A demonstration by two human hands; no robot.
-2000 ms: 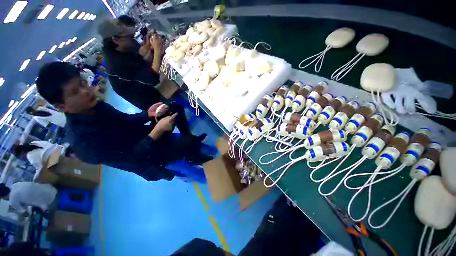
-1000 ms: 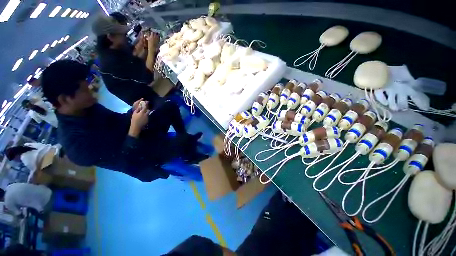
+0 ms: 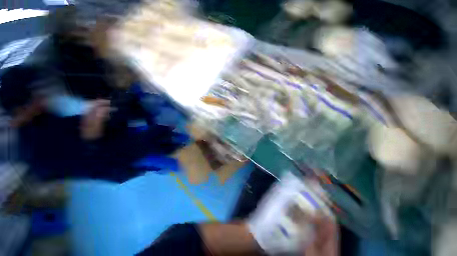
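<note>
The whole view is strongly blurred. My left hand, in a white glove, is at the lower middle beside the bench edge. It holds a striped float piece with a brown middle and blue bands. My right hand is bare and shows only as blurred fingers close to the right of the piece. Whether it touches the piece cannot be told. The orange-and-black pliers lie on the green bench just beyond my hands.
Many striped pieces lie blurred along the bench. The white foam tray of cream pieces is behind them. Round cream pieces lie at the right. An open carton stands on the floor. A seated person is at the left.
Both my hands have come into view at the bottom, with a striped piece in the left. The view has shifted, so the bench things appear farther up and left.
</note>
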